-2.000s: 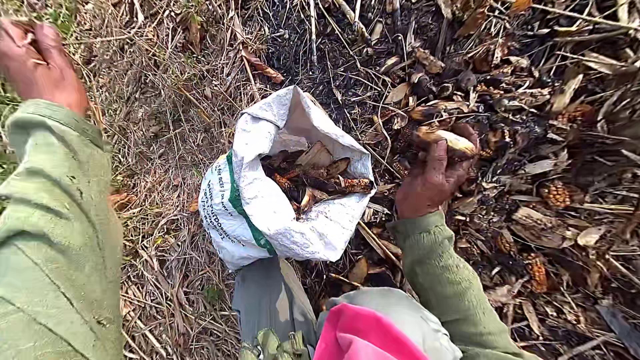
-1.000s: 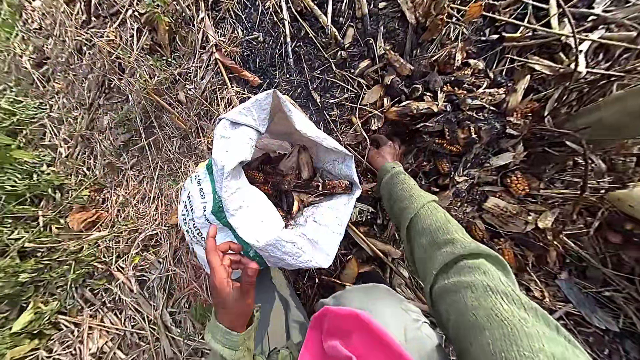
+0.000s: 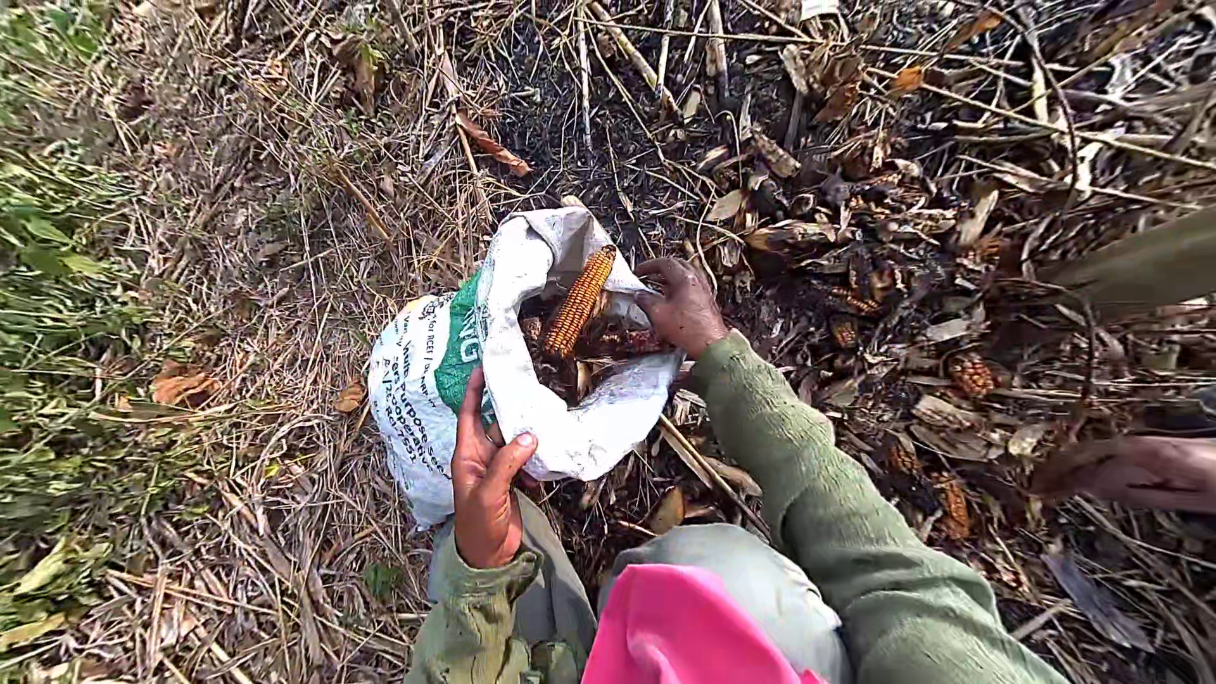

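A white woven sack (image 3: 560, 429) with a green band and writing stands before my knees, its mouth rolled outward. My left hand (image 3: 489, 475) is against the sack's near left side, thumb on the folded rim and fingers behind. At the right rim, my right hand (image 3: 679, 306) grips the sack's edge with its thumb inside. An orange ear of corn (image 3: 579, 302) slants across the mouth, touched by neither hand. Below it, darker ears and husk pieces (image 3: 622, 340) lie in shadow, partly hidden.
Corn ears (image 3: 972, 375) lie among husks and charred litter on the right. Another person's hand or foot, unclear which, shows at the right edge (image 3: 1140, 472). Dry stalks (image 3: 632, 43) cross the ground ahead. Green plants (image 3: 57, 237) grow at the left.
My right hand has moved from the littered ground to the sack's right rim. An orange ear now lies across the mouth. My left hand came from the far left to the sack.
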